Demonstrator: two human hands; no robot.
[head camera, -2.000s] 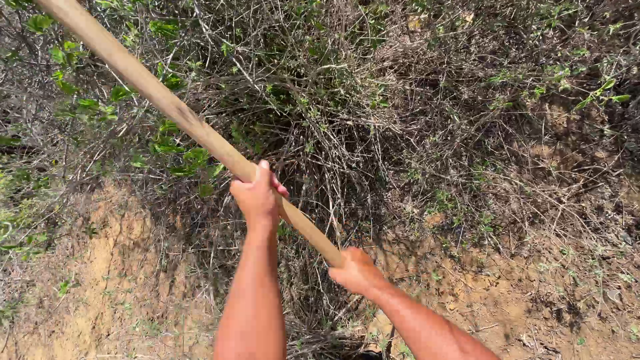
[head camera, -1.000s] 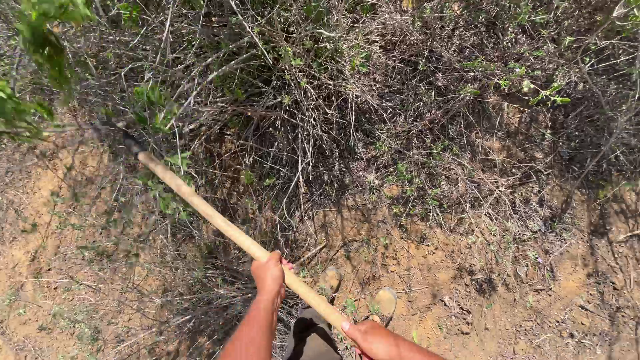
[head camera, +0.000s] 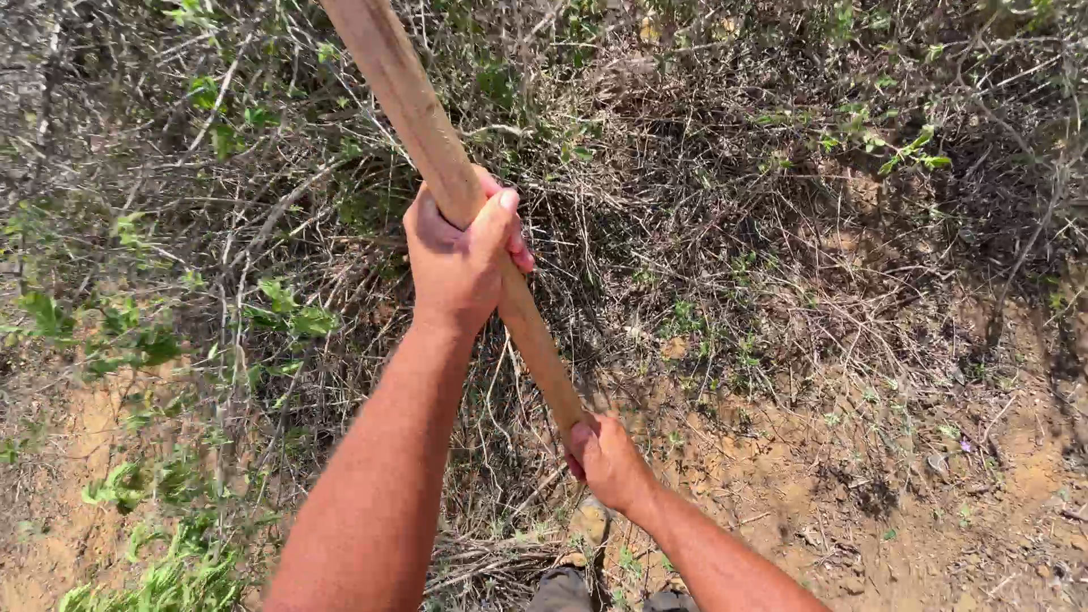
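A long wooden handle (head camera: 418, 110) slants from the top edge down to the right, held up in front of me. My left hand (head camera: 466, 251) is wrapped around its middle stretch, thumb across the wood. Lower down, my right hand (head camera: 602, 455) grips the handle close to its bottom end. The handle's far end lies beyond the top of the view, so whatever it carries is hidden. Behind the handle is a tangle of dry twigs and brush (head camera: 680, 212) with some green leaves.
Bare orange soil (head camera: 918, 544) spreads at the lower right, with more at the lower left. Leafy green stems (head camera: 183, 569) grow at bottom left. My boot (head camera: 589, 523) and dark trouser legs (head camera: 561, 591) show at the bottom, beside a bundle of dry stems (head camera: 493, 565).
The handle has swung up from low at the left, where its dark far end showed near the brush, to a steeper raised slant. Both hands have stayed on it.
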